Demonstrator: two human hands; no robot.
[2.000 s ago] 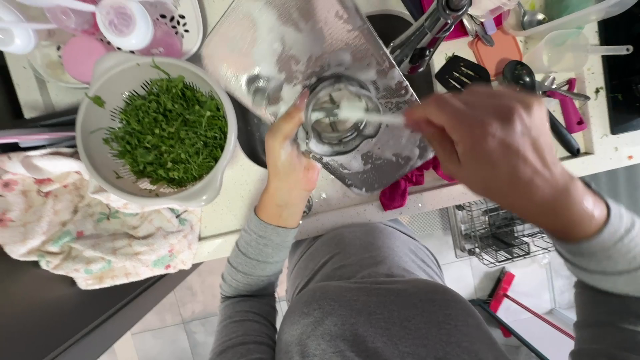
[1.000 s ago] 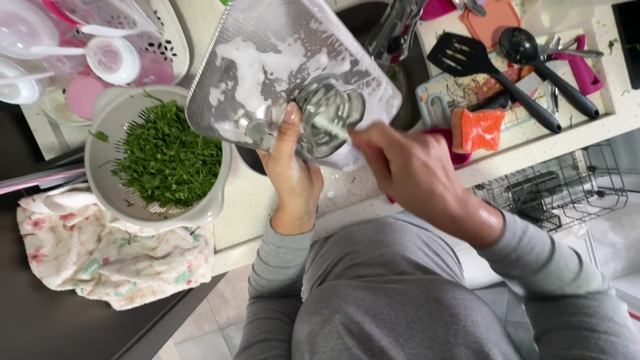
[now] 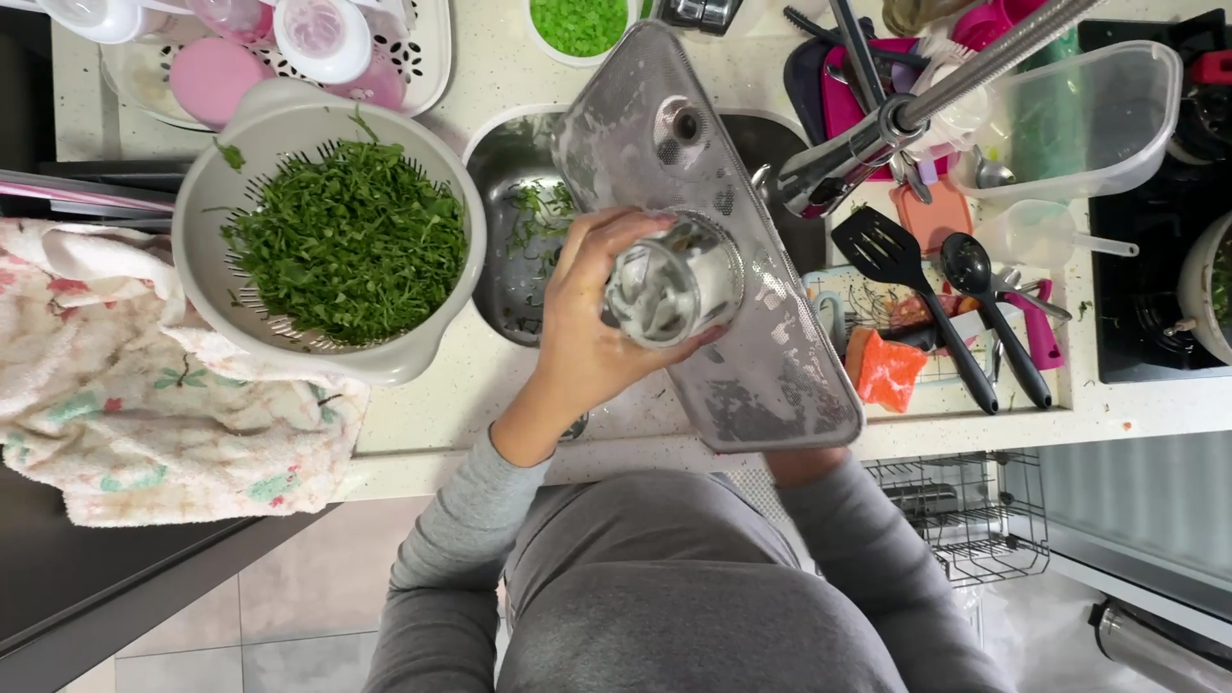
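My left hand [image 3: 582, 322] grips a soapy clear glass jar [image 3: 659, 298] by its side, over a perforated metal sheet [image 3: 780, 356] wet with suds. The sheet lies tilted across the sink [image 3: 496, 231], which has chopped green herbs in it. My right hand [image 3: 807, 464] is mostly hidden beneath the near end of the sheet; only its wrist area shows, so its fingers cannot be made out. Left of the sink stands a grey colander [image 3: 207, 221] full of chopped herbs.
A chrome faucet [image 3: 837, 159] reaches over the sink's right side. An orange sponge [image 3: 884, 371], a black slotted turner [image 3: 881, 245] and a black spoon [image 3: 967, 262] lie at the right. A floral towel [image 3: 173, 385] covers the left counter edge. An open dishwasher rack [image 3: 972, 520] stands below.
My right hand has left the jar and moved under the sheet's near end. The white-handled tool it held at the jar no longer shows. The jar remains in my left hand.
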